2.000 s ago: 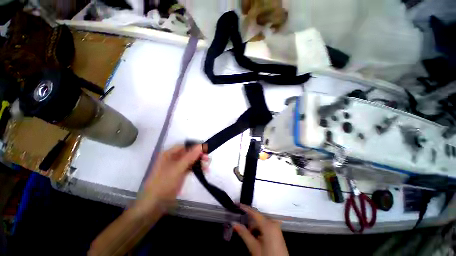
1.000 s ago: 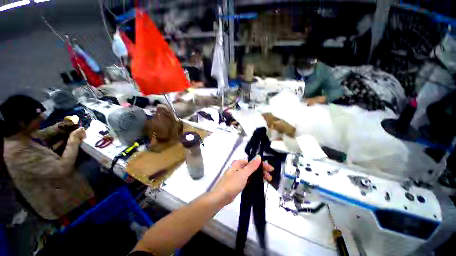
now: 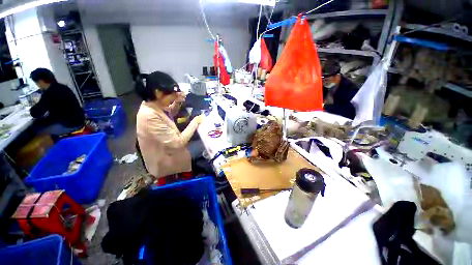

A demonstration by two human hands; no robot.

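Neither of my hands is in the picture. A black fabric strip lies bunched at the lower right, cut off by the bottom edge. A drink bottle with a black lid stands on the white table. A dark-handled tool lies on the cardboard to the left of the bottle. My own sewing machine is not in view.
A blue bin with a black fabric pile stands left of the table. A brown patterned bag sits on the cardboard. A person sits beyond the bin. A red cloth hangs above the tables.
The view has swung left and up. My left hand and the sewing machine have gone out of the picture. The black strip, held up before, now lies at the lower right with no hand visible on it.
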